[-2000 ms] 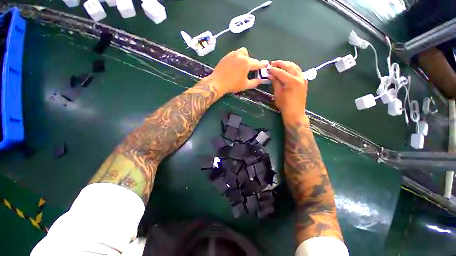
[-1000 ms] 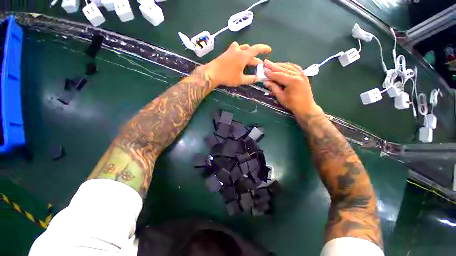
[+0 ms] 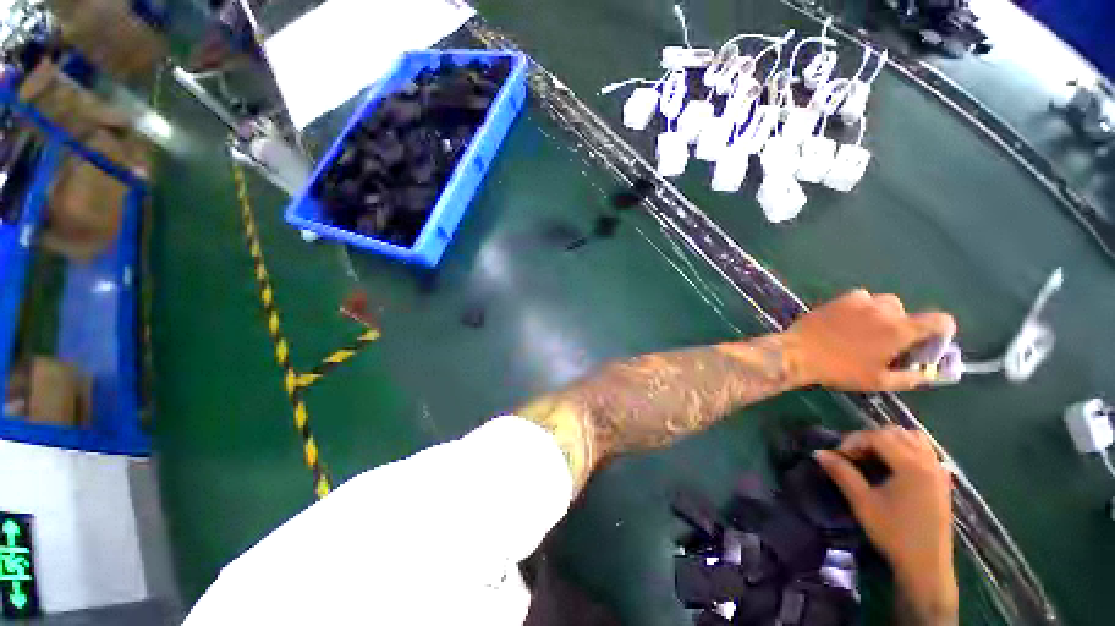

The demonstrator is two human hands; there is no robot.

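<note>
My left hand (image 3: pixel 862 342) is over the belt just past the dark rail and holds a white power adapter (image 3: pixel 944 362) at its fingertips. The adapter is blurred and partly hidden by the fingers; its white cord (image 3: pixel 1027 352) runs right to a coil. My right hand (image 3: pixel 902 495) is lower, at the near side of the rail. Its thumb and fingers are at the upper right of the pile of black pieces (image 3: pixel 746 556). Dark pieces lie under and beside these fingertips; whether one is pinched cannot be told.
A blue bin (image 3: pixel 459 202) full of black pieces stands at upper left. Several white corded adapters (image 3: pixel 783 196) lie grouped on the belt beyond the worn rail (image 3: pixel 734 263). Another adapter (image 3: pixel 1088 428) lies at the right edge. Yellow-black tape (image 3: pixel 272 324) marks the floor at left.
The view has swung left, bringing the whole blue bin into sight. My hands, earlier close together at a white piece, are now apart; my right hand has moved back to the black pile.
</note>
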